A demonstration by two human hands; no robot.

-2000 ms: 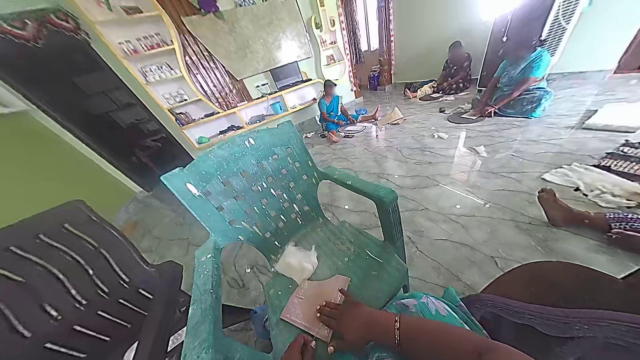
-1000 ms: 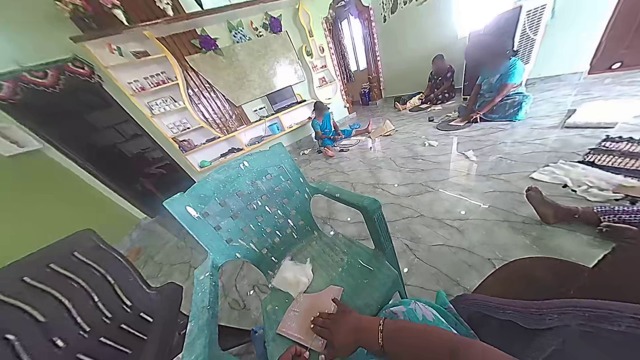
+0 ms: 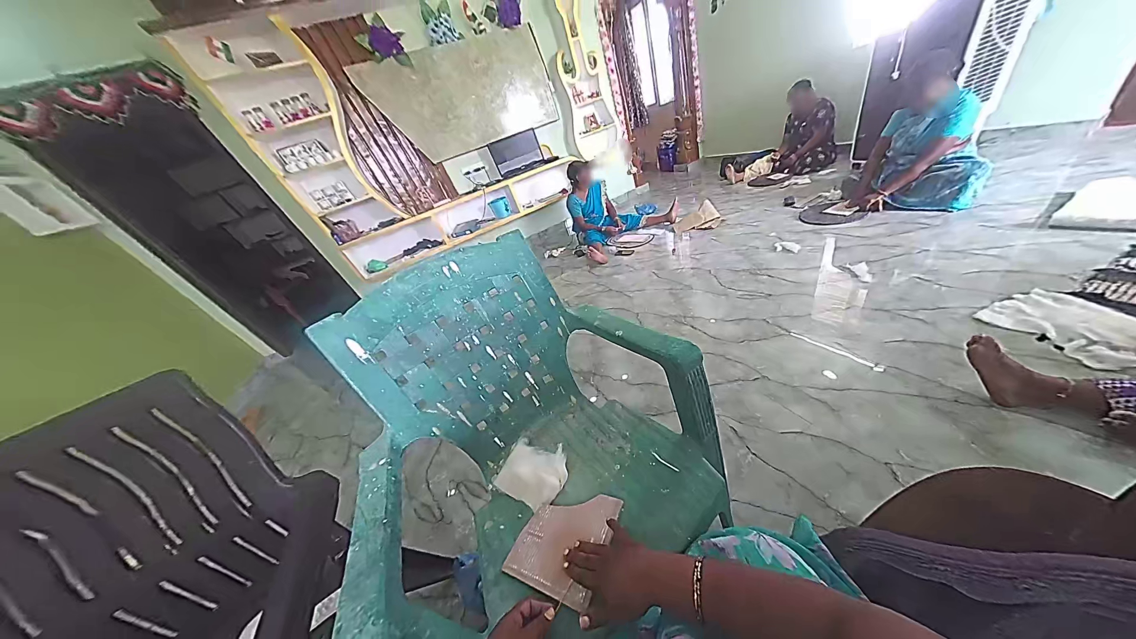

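Note:
A flat, light brown panel with stitched-looking lines [image 3: 552,543] lies on the seat of a green plastic armchair [image 3: 612,444]. My right hand [image 3: 612,572] rests palm down on the panel's right part, fingers spread, a bangle at the wrist. At the panel's lower edge, near the bottom of the view, my left hand [image 3: 525,619] has its fingertips together on what looks like a thin thread or needle, too small to tell. A crumpled white cloth or wad [image 3: 532,472] touches the panel's far edge.
A dark plastic chair [image 3: 133,497] stands at the left. Beyond, on the marbled floor, sit several people with work around them. Another person's bare foot [image 3: 1007,373] reaches in from the right, near white cloth [image 3: 1056,324]. Wall shelves [image 3: 426,222] line the back.
My right hand stays on the panel, and my left hand remains at its lower edge. The panel and white wad keep their places on the seat.

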